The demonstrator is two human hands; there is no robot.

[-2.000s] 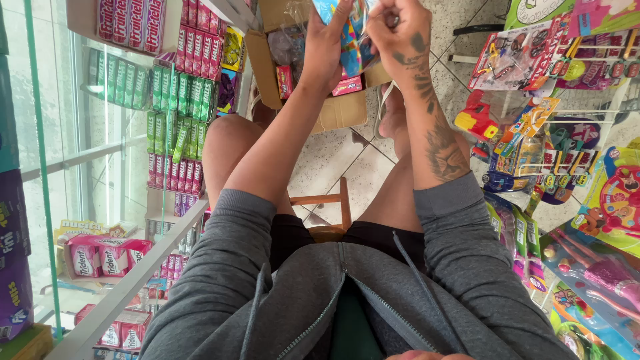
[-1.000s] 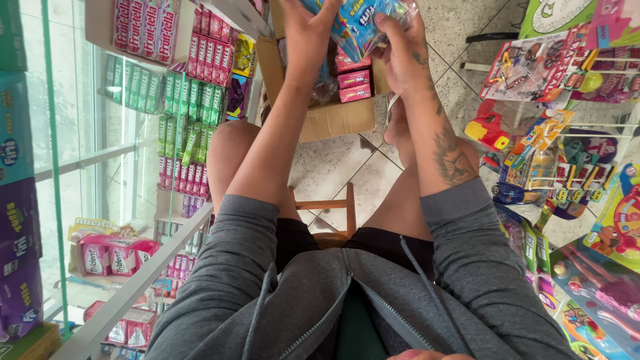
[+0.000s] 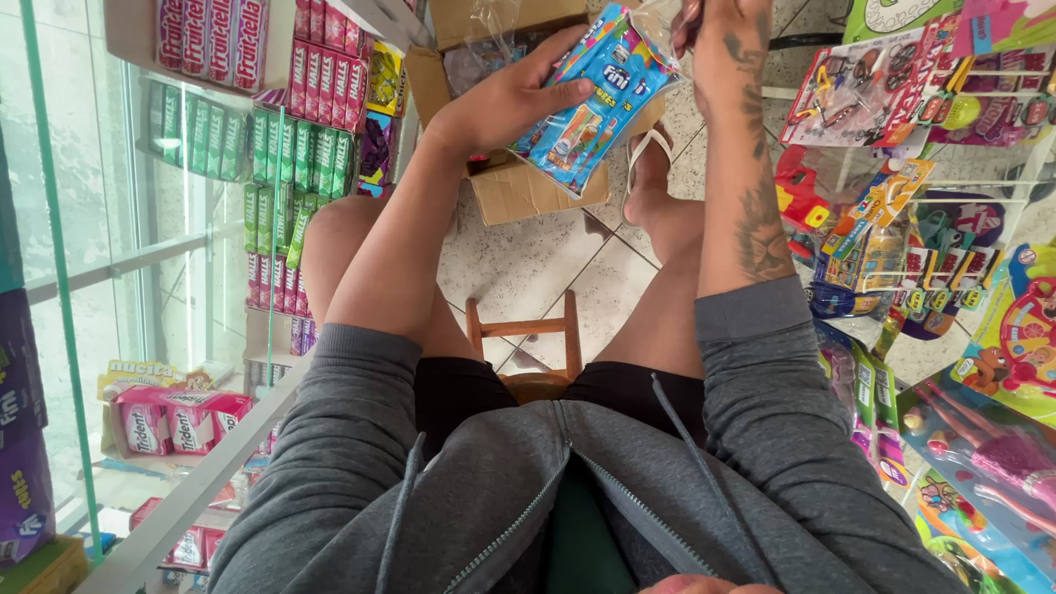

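Note:
My left hand (image 3: 516,99) is closed around the left side of a clear plastic bag holding blue Fini candy packets (image 3: 598,103), its thumb lying across the front. At the bag's upper right corner is my right hand (image 3: 701,37), partly cut off by the top edge of the view. Its fingers are close to the loose clear plastic, but whether they pinch it cannot be made out. Below and behind the bag stands an open cardboard box (image 3: 540,194) with clear plastic inside; the bag and my left hand cover much of its contents.
On the left, a glass case holds stacked Halls packs (image 3: 318,161), Fruit-tella packs (image 3: 223,41) and Trident boxes (image 3: 177,425). Hanging toys and sweets (image 3: 874,82) line the right. A wooden stool rung (image 3: 528,327) shows between my legs. A sandaled foot (image 3: 648,169) rests beside the box.
The bag of blue packets has come lower and further into view, tilted over the box. My right hand has moved up from the bag's right side to its upper corner.

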